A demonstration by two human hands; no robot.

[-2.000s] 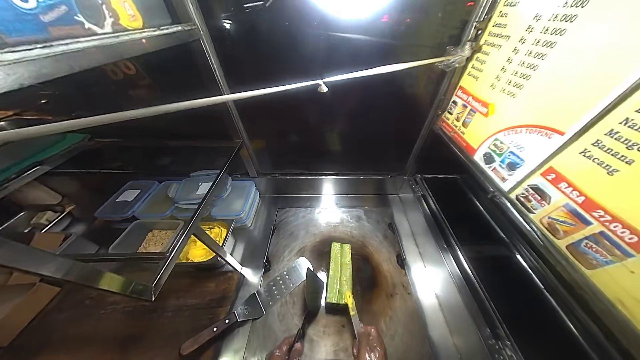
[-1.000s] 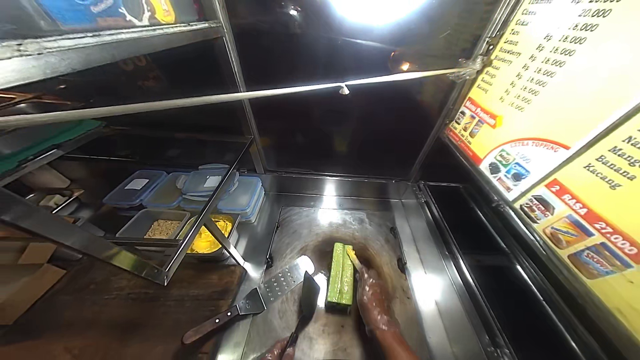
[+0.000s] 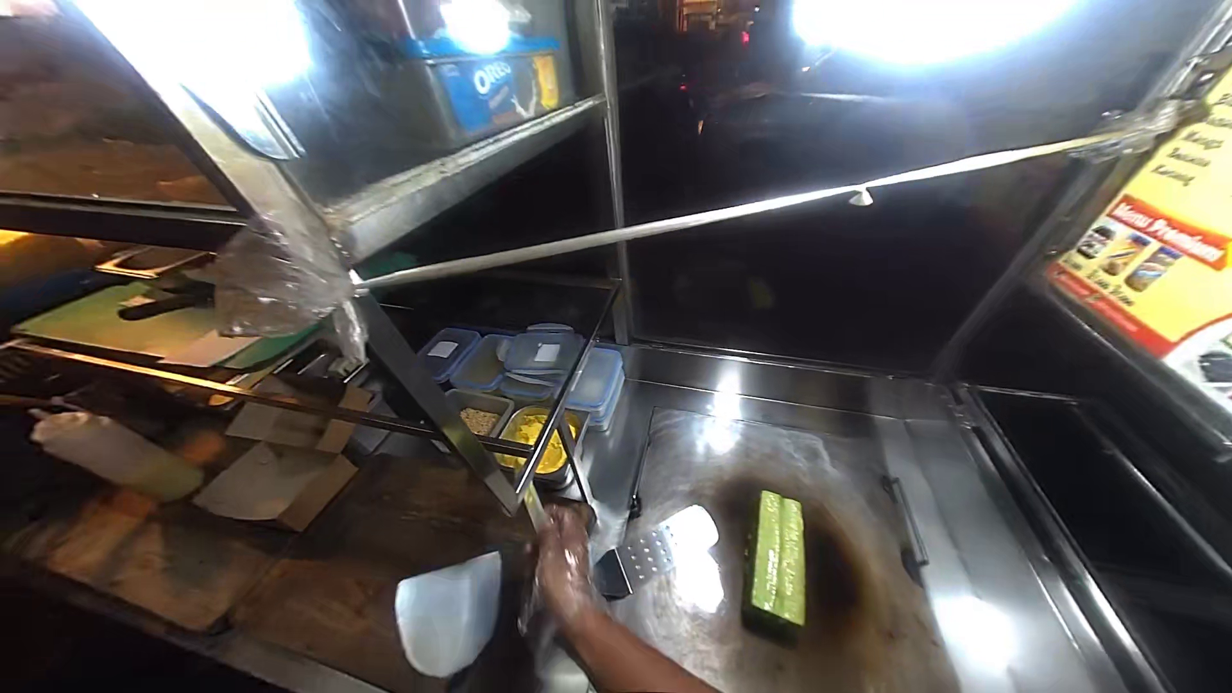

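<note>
A rectangular green folded pancake or cake [image 3: 778, 563] rests on the flat steel griddle [image 3: 857, 616]. My right hand [image 3: 566, 568], in a clear plastic glove, grips a narrow spreading tool [image 3: 533, 507] beside the tub of yellow spread [image 3: 549, 435]. Mostly hidden behind it, my left hand [image 3: 539, 630] appears to hold a wide metal scraper [image 3: 449, 614] low over the wooden counter; its grip is hard to see. Right of my hands, a perforated metal spatula [image 3: 645, 560] lies at the griddle's left side, its handle out of sight.
Blue-lidded containers [image 3: 544, 351] and a tub of chopped topping [image 3: 478, 419] stand behind the metal rack frame [image 3: 443, 414]. An open cardboard box [image 3: 279, 481] and a squeeze bottle [image 3: 115, 452] are at left. A white cord [image 3: 731, 210] crosses above the griddle; a menu board [image 3: 1165, 231] is at right.
My right hand has moved from the green cake leftward to the tub of yellow spread. The scraper has moved left off the griddle. The view has swung left.
</note>
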